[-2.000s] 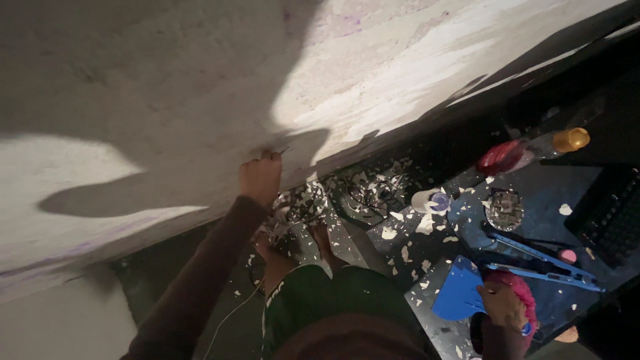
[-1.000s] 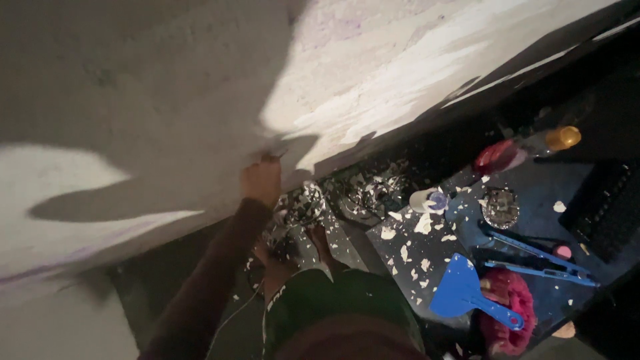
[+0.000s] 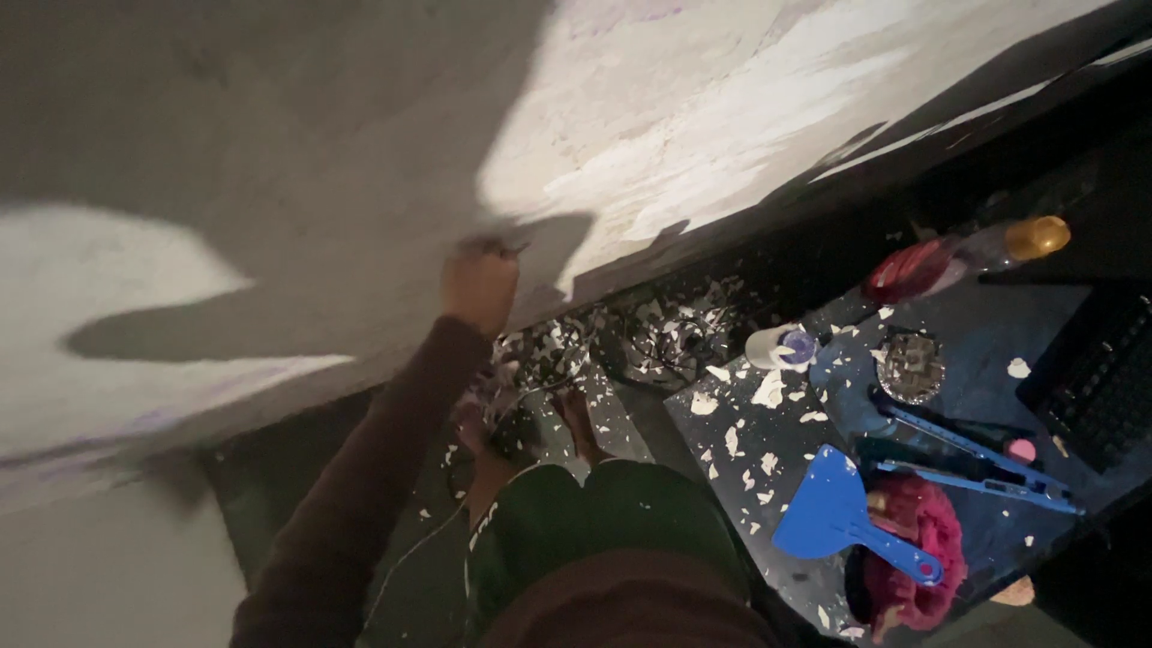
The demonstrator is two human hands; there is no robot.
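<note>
My left hand (image 3: 481, 286) is raised against the pale, patchy wall (image 3: 360, 225), its fingers curled around a small thin object whose tip shows beside the knuckles. The hand is blurred and in shadow, so the object's kind cannot be told. My right hand is out of view. At the lower right, a blue plastic scraper (image 3: 823, 513) lies on a dark tabletop (image 3: 711, 450), its handle over a bunched pink cloth (image 3: 940, 540).
White flakes cover the tabletop and floor. On the table are a small white container (image 3: 769, 347), a round glass-like dish (image 3: 911, 366), long blue tools (image 3: 981, 450) and a black keyboard (image 3: 1102, 378). Behind stands a bottle with a yellow cap (image 3: 1038, 238). A thin cable (image 3: 405, 558) runs along the floor.
Two seconds ago my right hand was on the blue scraper's handle; it has since left the view, and the scraper lies there with its handle uncovered. My left hand has stayed at the wall.
</note>
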